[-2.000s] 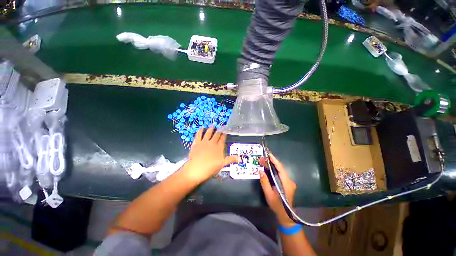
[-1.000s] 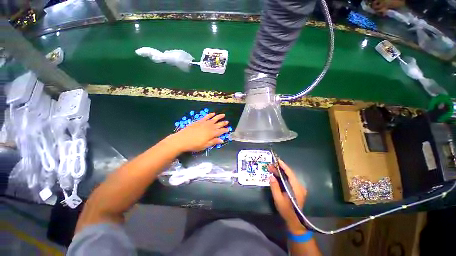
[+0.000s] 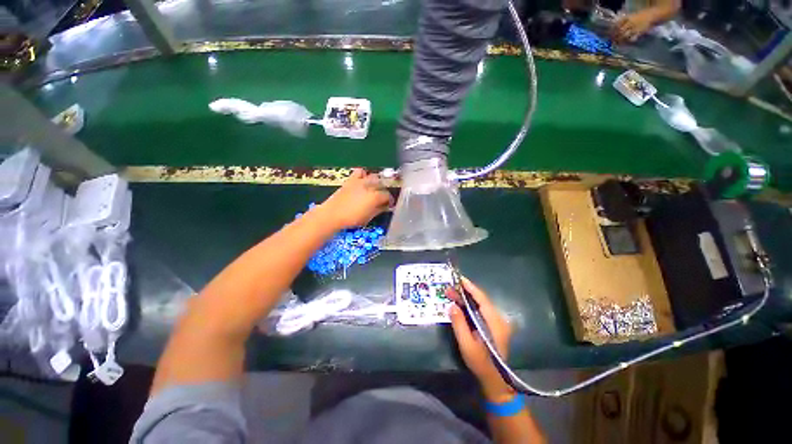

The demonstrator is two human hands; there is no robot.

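An open white socket unit [image 3: 423,294] lies on the dark green bench, its colourful inside parts facing up. Its white cord [image 3: 317,312], in a clear bag, lies to its left. My right hand [image 3: 480,329] holds the dark soldering iron [image 3: 470,309] at the unit's right edge; the tip is hard to make out. My left hand [image 3: 359,201] is above the back of the pile of blue disc components [image 3: 347,251], beside the clear hood. Its fingers are bent; whether they hold a component is too small to tell.
The clear hood [image 3: 434,212] hangs above the unit. A cardboard tray [image 3: 566,251] and black box [image 3: 699,260] stand right, bagged corded units [image 3: 102,208] left. The conveyor [image 3: 260,74] behind carries more units. Another person's hand [image 3: 638,24] shows far right.
My left hand has moved from the unit to the blue pile, then to its back edge, and its fingers have bent. My right hand stays at the unit with the iron. The camera view has shifted.
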